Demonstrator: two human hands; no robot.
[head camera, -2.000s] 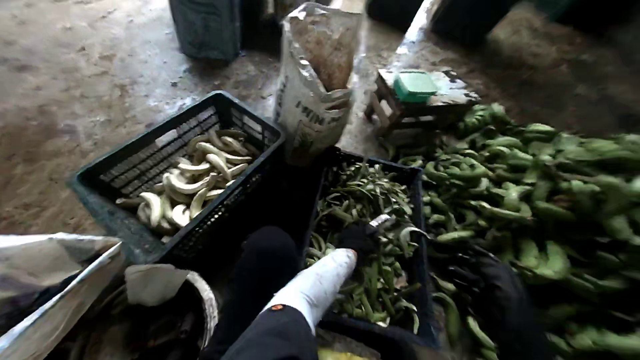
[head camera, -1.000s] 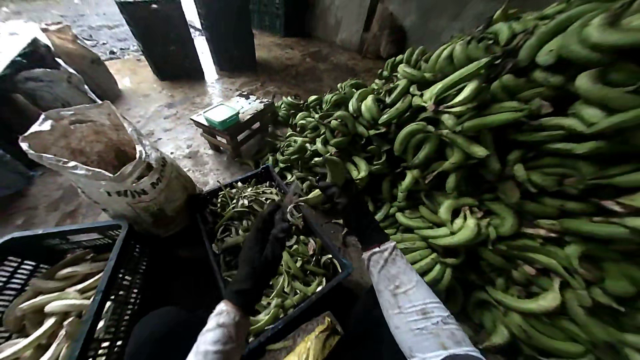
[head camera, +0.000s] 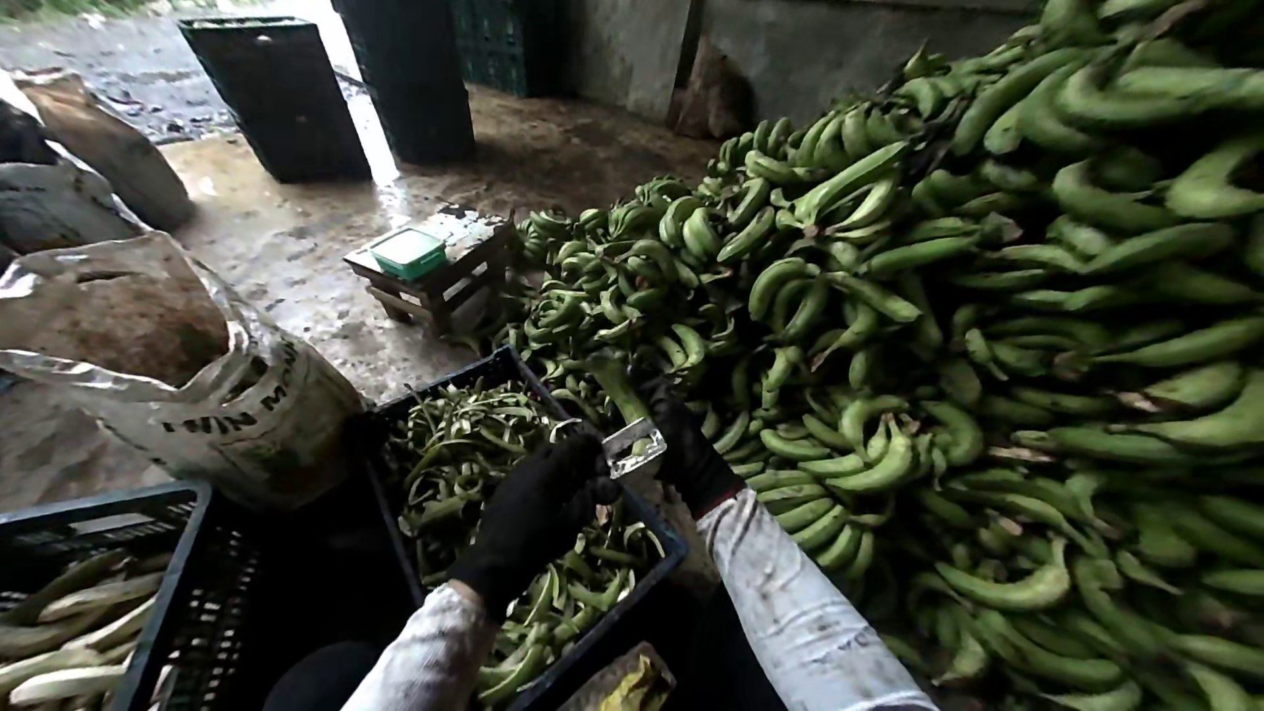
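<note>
My left hand (head camera: 533, 509), in a black glove, is closed on a flat metal peeler (head camera: 634, 447) above a dark crate of green peels (head camera: 464, 434). My right hand (head camera: 691, 452), also black-gloved, grips a green plantain (head camera: 617, 387) just right of the crate. The peeler lies between the two hands, close to the plantain's lower end; whether they touch cannot be told. A large heap of green plantains (head camera: 879, 454) rises beside and beyond my right hand. Peeled plantains (head camera: 84, 632) lie in a second crate (head camera: 188, 553) at the lower left.
An open woven sack (head camera: 247, 425) stands left of the peel crate. Past the crate is a low wooden stool (head camera: 444, 286) with a green-lidded container (head camera: 408, 253) on it. Tall dark crates (head camera: 281, 109) and filled sacks (head camera: 109, 148) stand farther back. Something yellow (head camera: 637, 686) shows at the bottom edge.
My right hand was over the heap at first; it now holds a plantain near my left hand. The view has swung right.
</note>
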